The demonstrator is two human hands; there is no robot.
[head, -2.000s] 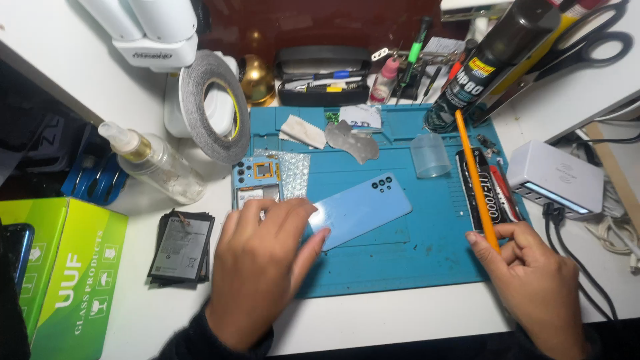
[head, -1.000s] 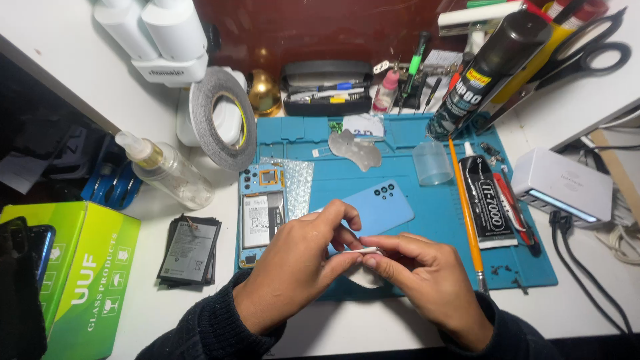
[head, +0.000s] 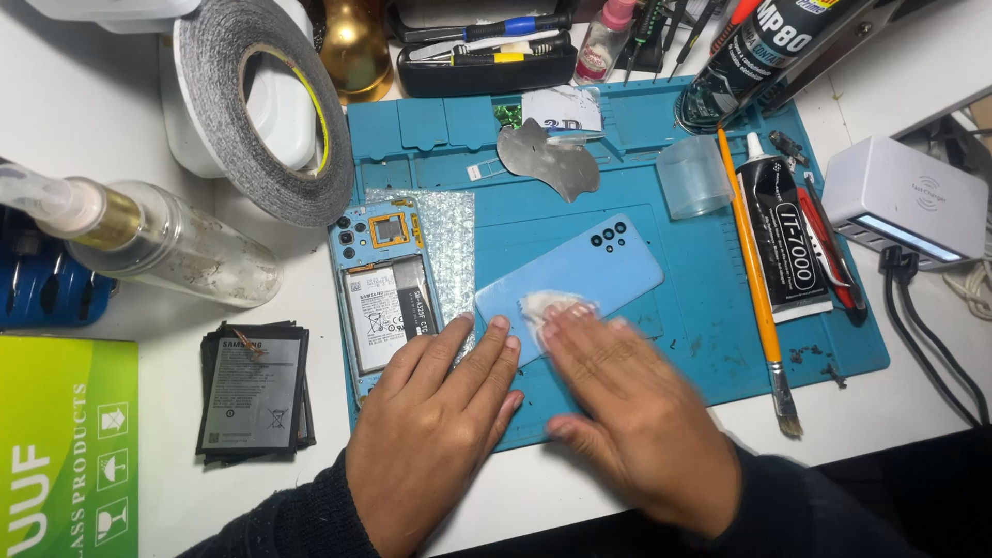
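A light blue phone back cover (head: 573, 271) with camera lenses lies slanted on the blue silicone repair mat (head: 690, 341). My right hand (head: 635, 403), slightly blurred, presses a white cloth or pad (head: 554, 304) flat against the cover's lower left part. My left hand (head: 442, 418) rests palm down, its fingertips at the cover's lower left end and beside the opened phone body (head: 384, 310). That body shows its battery and lies partly on bubble wrap (head: 457, 263). Whether the left fingers touch the cover is hard to tell.
On the right lie an orange-handled brush (head: 748, 248), a black glue tube (head: 783, 232), red-handled pliers (head: 829, 248) and a white charger (head: 907, 201). A clear cup (head: 694, 178) stands above. Loose batteries (head: 252, 395), a spray bottle (head: 170, 240) and a tape roll (head: 201, 101) are on the left.
Two seconds ago my right hand held the brush; it now lies on the mat's right side. One second ago both hands held the white piece together; now the right hand alone presses it on the cover.
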